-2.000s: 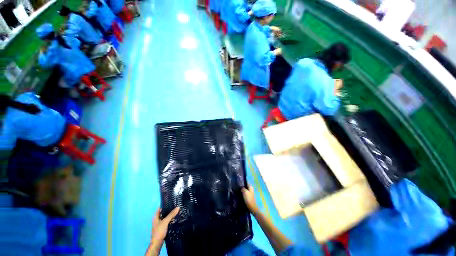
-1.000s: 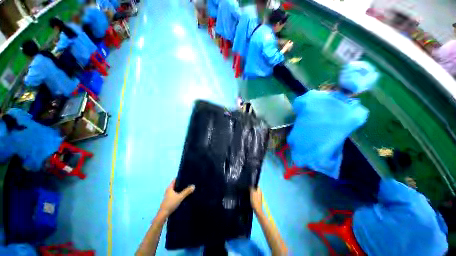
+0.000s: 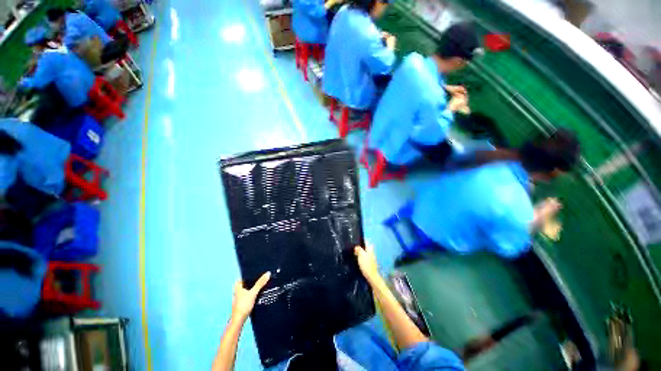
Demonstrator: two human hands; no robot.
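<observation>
A glossy black ribbed tray or tray stack [image 3: 301, 224] is held out in front of me over the blue floor. It shows rows of ribbed pockets and bright reflections. My left hand [image 3: 248, 297] grips its left edge, with the thumb on top. My right hand [image 3: 367, 262] grips its right edge, thumb on top. The fingers under the tray are hidden. I cannot tell how many trays are in it.
Seated people in blue smocks line the green bench [image 3: 500, 94] on the right, near a green-topped surface [image 3: 464, 297]. More people, red stools [image 3: 71, 284] and blue bins [image 3: 78, 230] are on the left. The blue aisle [image 3: 196, 109] runs ahead between yellow lines.
The view has moved along the aisle past other workers. The tray has swung from a rightward tilt to a slight leftward one and its far edge shows. Both hands still hold it.
</observation>
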